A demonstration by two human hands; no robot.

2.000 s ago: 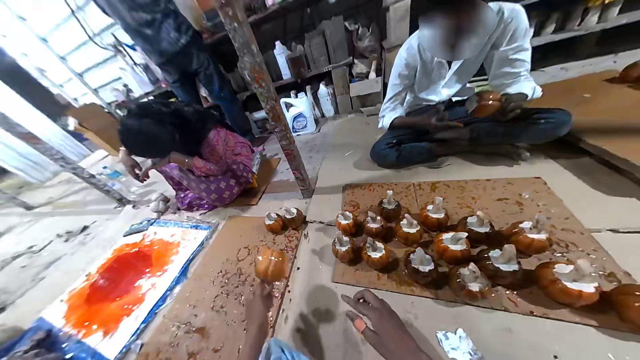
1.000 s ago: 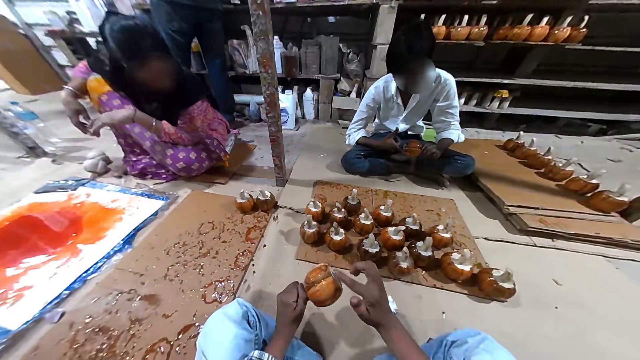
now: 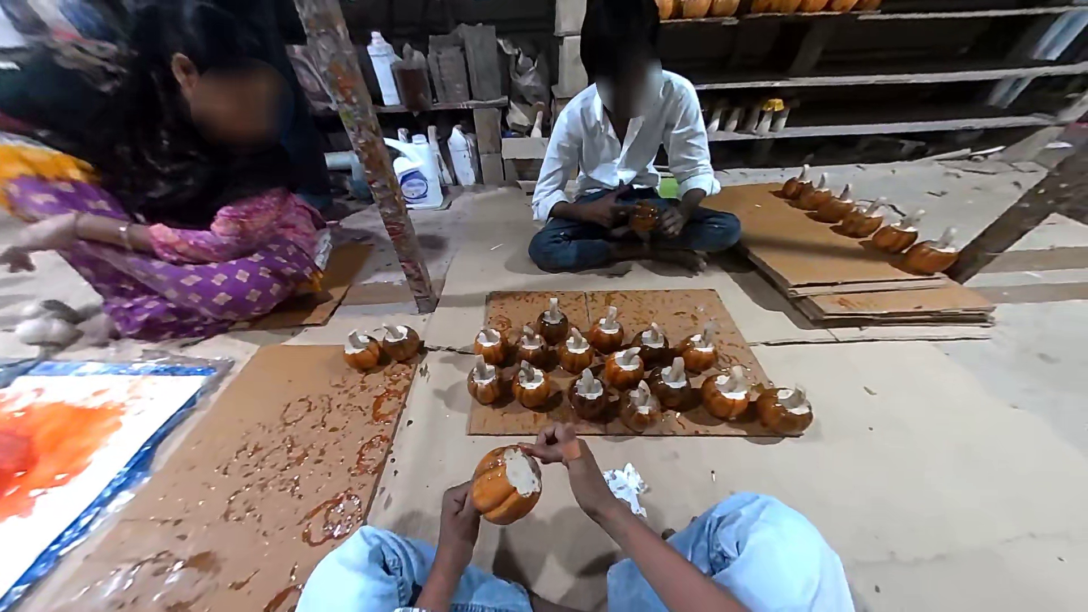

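Observation:
My left hand (image 3: 460,517) grips an orange, ribbed, pumpkin-shaped piece (image 3: 501,486) at its left side, above my lap. An off-white patch shows on the piece's upper right. The fingers of my right hand (image 3: 571,455) are bent at the upper right edge of that patch; whether they pinch something small is not clear. Ahead, several glossy orange and brown pumpkin pieces (image 3: 626,369) with pale stems and white tops stand on a stained cardboard sheet (image 3: 501,422). A crumpled white scrap (image 3: 626,486) lies to the right of my right hand.
At left lie a spotted cardboard sheet (image 3: 280,425) with two pumpkin pieces (image 3: 381,346) and a white sheet with orange paint (image 3: 119,425). One person sits at left beyond a paint-spattered post (image 3: 374,144); another sits ahead holding a pumpkin piece. Stacked cardboard (image 3: 816,255) is at right.
Two seconds ago the pumpkin piece stood on the left cardboard with a hand at it; now my left hand holds it above my lap. Its off-white patch has turned into view.

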